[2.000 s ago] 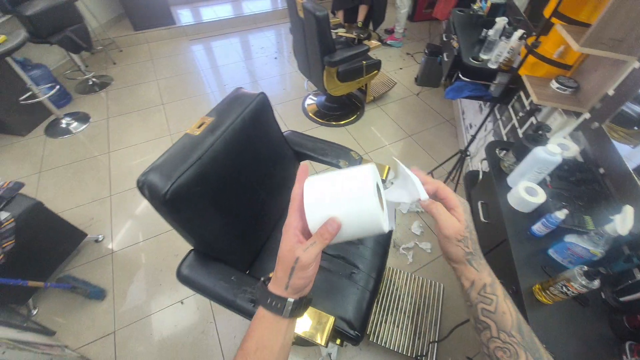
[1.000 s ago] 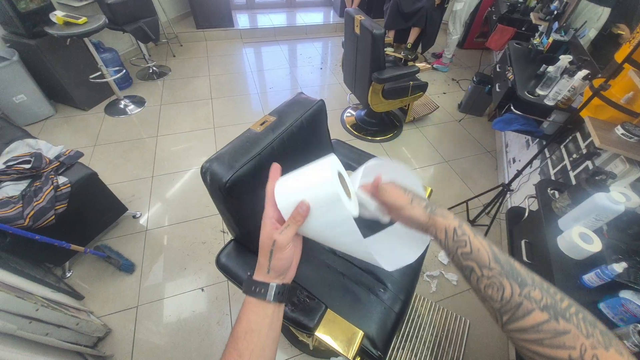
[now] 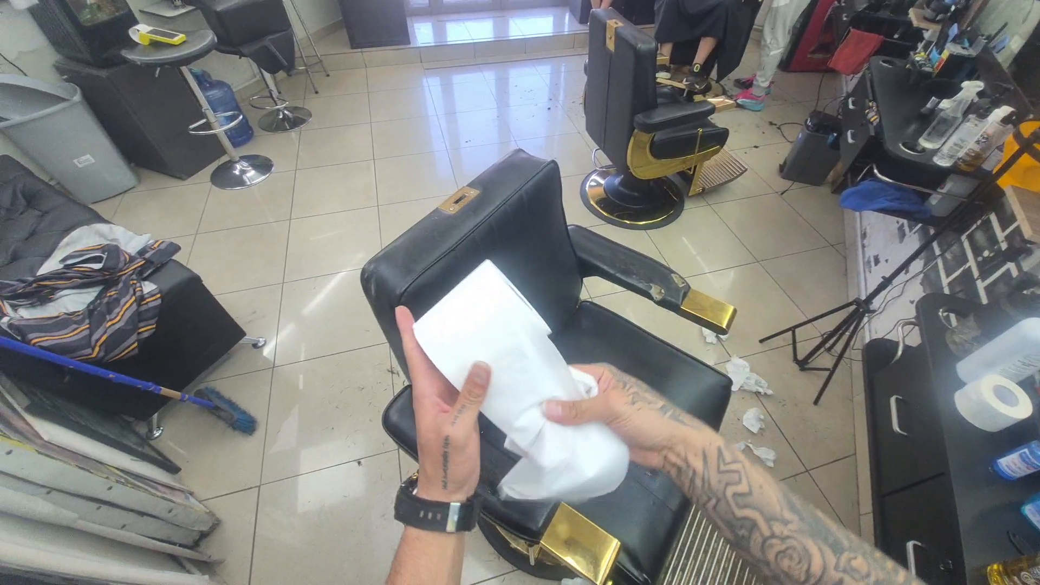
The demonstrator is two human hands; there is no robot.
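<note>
My left hand [image 3: 445, 406], with a dark watch at the wrist, holds a white paper roll [image 3: 479, 325] from its left side, thumb across the front. My right hand [image 3: 601, 410] grips a loose, bunched length of the paper [image 3: 569, 463] that hangs from the roll. Both hands are above a black leather barber chair [image 3: 487, 219] with gold-coloured armrest ends. The roll's core is hidden from view.
Crumpled paper [image 3: 746, 376] lies on the tiled floor near a black tripod [image 3: 841, 333]. At right, a counter holds another white roll [image 3: 993, 402] and bottles. A second barber chair [image 3: 621, 97] stands ahead; people are beyond it. A broom [image 3: 227, 409] lies left.
Two seconds ago my right hand held only a short paper end beside the roll; now it holds a longer bunched length in front of and below it. The view has swung left.
</note>
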